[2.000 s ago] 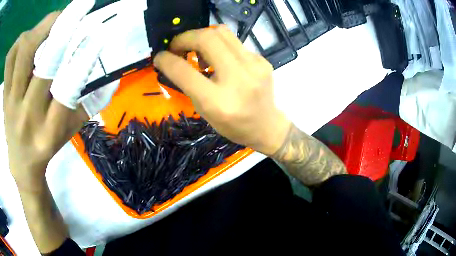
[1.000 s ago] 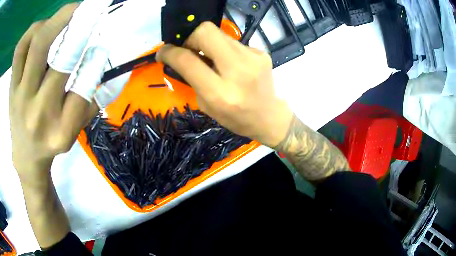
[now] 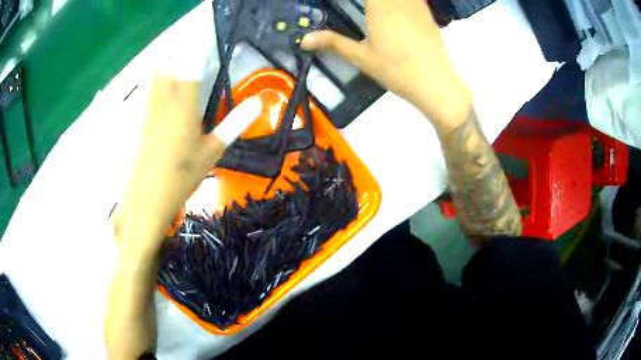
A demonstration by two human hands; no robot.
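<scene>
Black plastic housings (image 3: 256,156) overlap at the top middle, one frame end hanging over the orange tray (image 3: 376,197). A solid housing end with yellow dots (image 3: 270,24) lies above it. Thin black strips (image 3: 246,246) fill the tray's lower part. My left hand (image 3: 158,155) is blurred, with white finger cots; its thumb reaches across a housing bar, and its grip is unclear. My right hand (image 3: 404,56) is bare, its thumb tip at the yellow dots; its fingers are cut off by the top edge, so its grip is hidden.
The white-covered bench (image 3: 63,204) borders a green strip (image 3: 91,63) carrying a black housing (image 3: 15,126) at the left. More black parts (image 3: 21,323) lie bottom left. A red stool (image 3: 562,183) stands right. Pale floppy material (image 3: 618,84) shows top right.
My left hand has moved right and down; my right hand has moved up and right. The view has shifted, and the housing parts now cross over the tray's upper part.
</scene>
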